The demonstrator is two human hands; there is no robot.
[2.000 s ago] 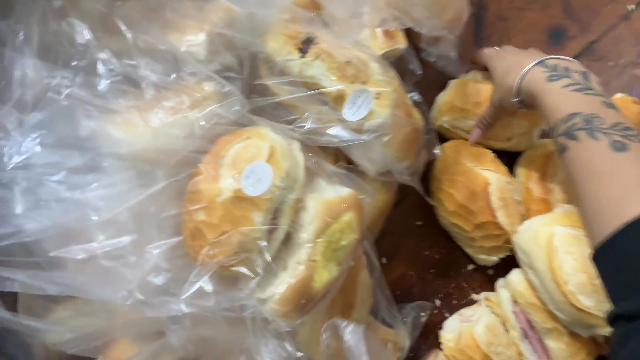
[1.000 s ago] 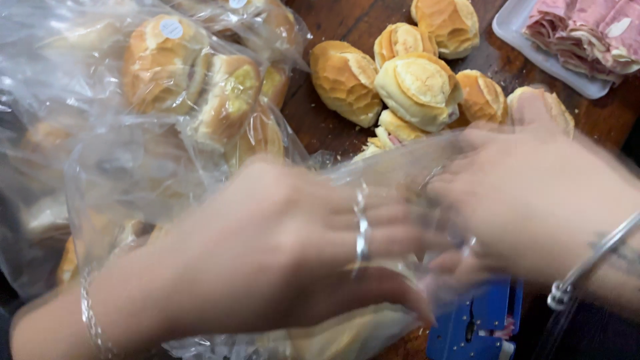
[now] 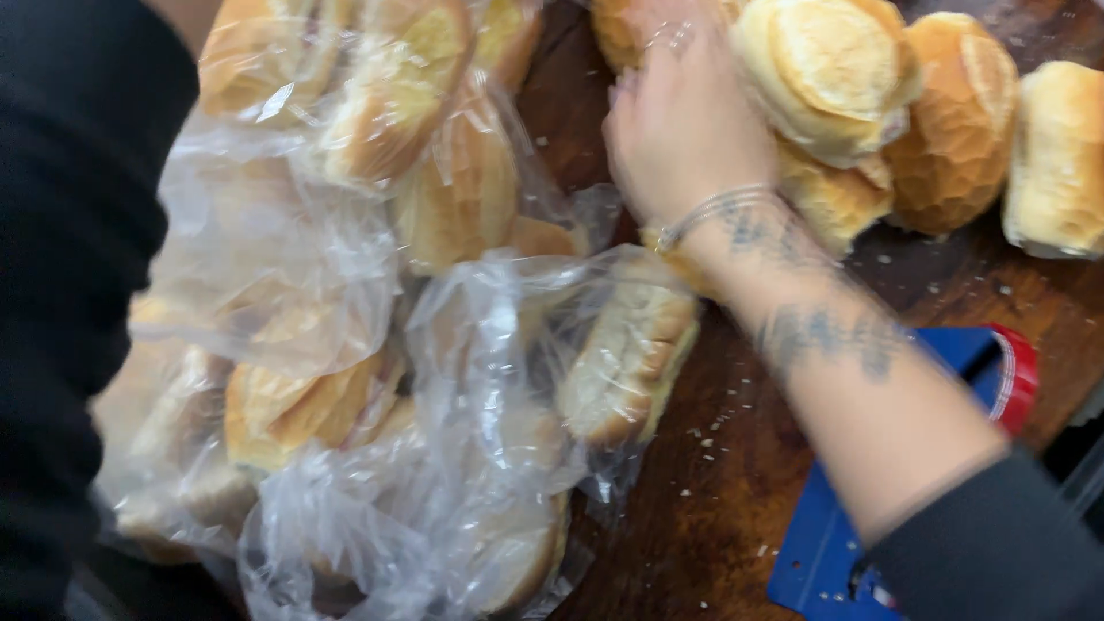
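My right hand (image 3: pixel 690 121) reaches across the wooden table to the loose bread rolls, its fingers over a roll (image 3: pixel 612 34) at the top; whether it grips that roll cannot be told. Beside it lies a pale filled roll (image 3: pixel 824 69), with a browner roll (image 3: pixel 953 129) and another roll (image 3: pixel 1061 164) to its right. My left hand is out of view; only its dark sleeve (image 3: pixel 69 259) crosses the left side. Clear plastic bags with rolls in them (image 3: pixel 630 354) cover the left and middle, and one bagged roll (image 3: pixel 302 401) shows a pink filling edge.
A blue tape dispenser (image 3: pixel 802 552) with a red roll of tape (image 3: pixel 1018 379) stands at the lower right, partly behind my right forearm. Crumbs are scattered over the dark wooden table (image 3: pixel 690 509).
Both hands were together over a plastic bag a second ago. My right hand is now at the loose rolls, and my left hand has left the view. The view has shifted.
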